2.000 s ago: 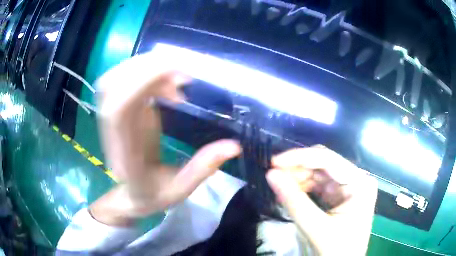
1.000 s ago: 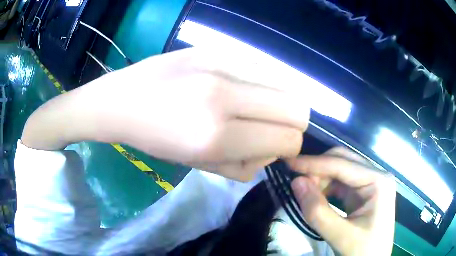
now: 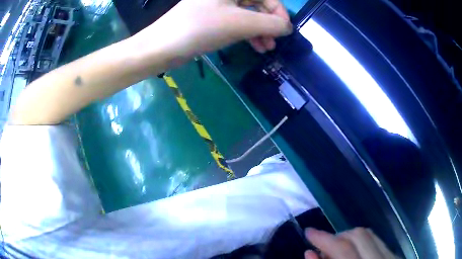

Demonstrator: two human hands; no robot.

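A glossy black display panel (image 3: 354, 96) fills the right side and reflects bright ceiling lights. My left hand (image 3: 253, 23) is at its upper left corner, fingertips bent together at the edge; whether a thin strip is between them cannot be told. A small silver-white connector (image 3: 293, 95) sits on the matte black border just below that hand. A pale cable (image 3: 258, 141) runs from beside it down to the left. My right hand (image 3: 352, 244) is at the bottom edge of the picture, over the near border, cut off and with curled fingers; its grip is hidden.
The green floor (image 3: 137, 146) with yellow and black tape (image 3: 195, 121) lies left of the panel. A metal rack (image 3: 43, 45) with items stands at the far upper left. My white-sleeved arm and clothing cross the lower left.
My left hand has moved from beside my right hand to the panel's upper left corner. The view has turned left. The black strips seen between my hands earlier no longer show clearly.
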